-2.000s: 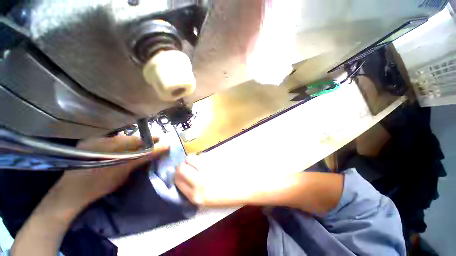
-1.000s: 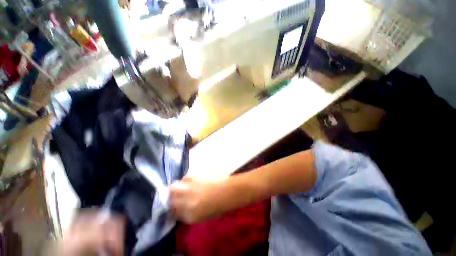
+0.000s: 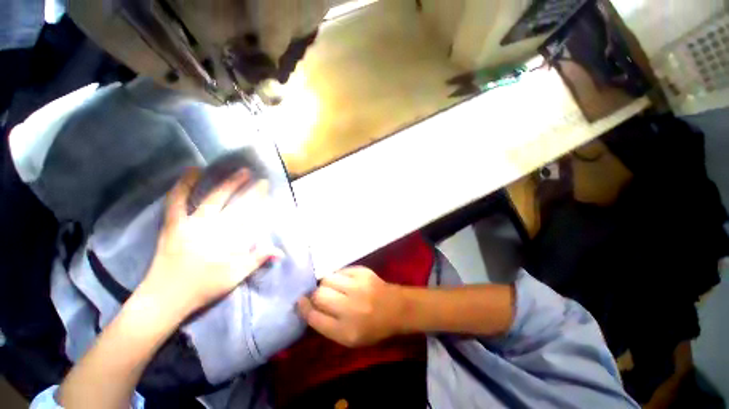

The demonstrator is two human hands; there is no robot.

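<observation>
The garment point(image 3: 224, 311), light blue-grey with dark parts, lies spread left of the needle and hangs over the table's front edge. My left hand point(image 3: 212, 232) lies on it with the fingers spread, below the needle. My right hand point(image 3: 344, 305) pinches the garment's right edge at the front of the table. The presser foot and needle point(image 3: 248, 100) are at the garment's upper edge; glare hides whether the foot is down on it.
The machine bed point(image 3: 376, 88) is right of the needle, with the pale table strip point(image 3: 432, 184) in front. Green-handled snips point(image 3: 499, 80) lie near the machine head. A white basket point(image 3: 703, 64) is upper right. Black cloth point(image 3: 647, 232) is piled at the right.
The view has shifted back down to the needle area. The garment now lies flatter with more light cloth showing. My left hand has moved up onto it; my right hand still holds its edge.
</observation>
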